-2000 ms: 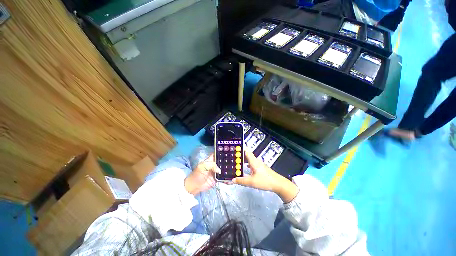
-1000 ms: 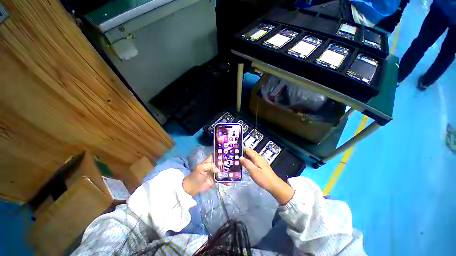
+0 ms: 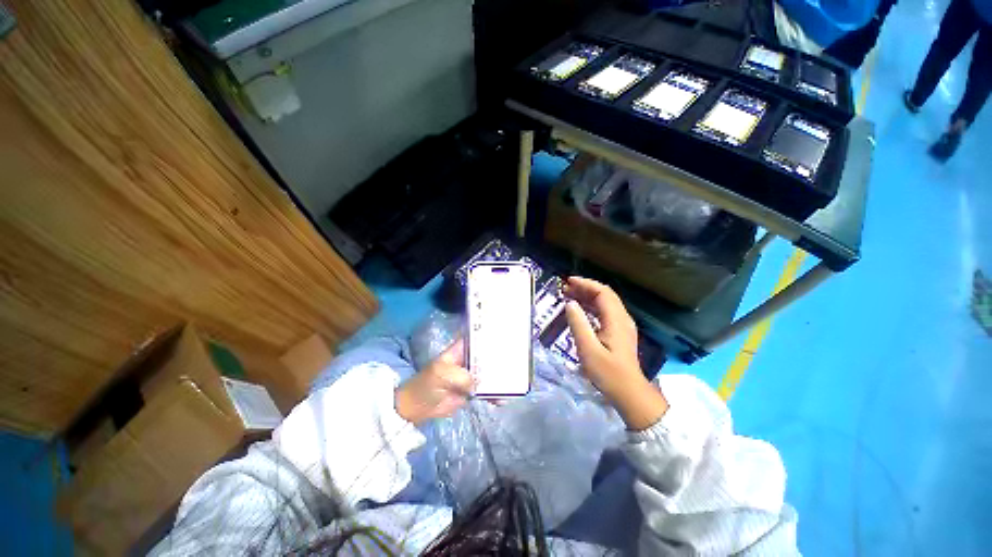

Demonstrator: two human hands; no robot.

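A smartphone point(image 3: 500, 329) with a mostly white lit screen is upright in front of me, above my lap. My left hand point(image 3: 437, 383) holds it by its lower left edge. My right hand point(image 3: 605, 339) is off the phone to its right, fingers bent and apart, holding nothing that I can see. Clear crinkled plastic point(image 3: 528, 452) covers my lap. A black floor tray with circuit modules point(image 3: 550, 305) lies beyond the phone, partly hidden by the phone and my right hand.
A green-topped cart point(image 3: 854, 207) at the upper right bears black trays with modules point(image 3: 671, 96). A carton with clear plastic point(image 3: 631, 245) sits below. An open carton point(image 3: 163, 435) and wooden panel point(image 3: 163, 185) are at left. A person's legs point(image 3: 952, 71) show far right.
The phone screen has gone from a calculator to app icons to a mostly white page. My right hand has come away from the phone to the right. The person at right has moved farther off.
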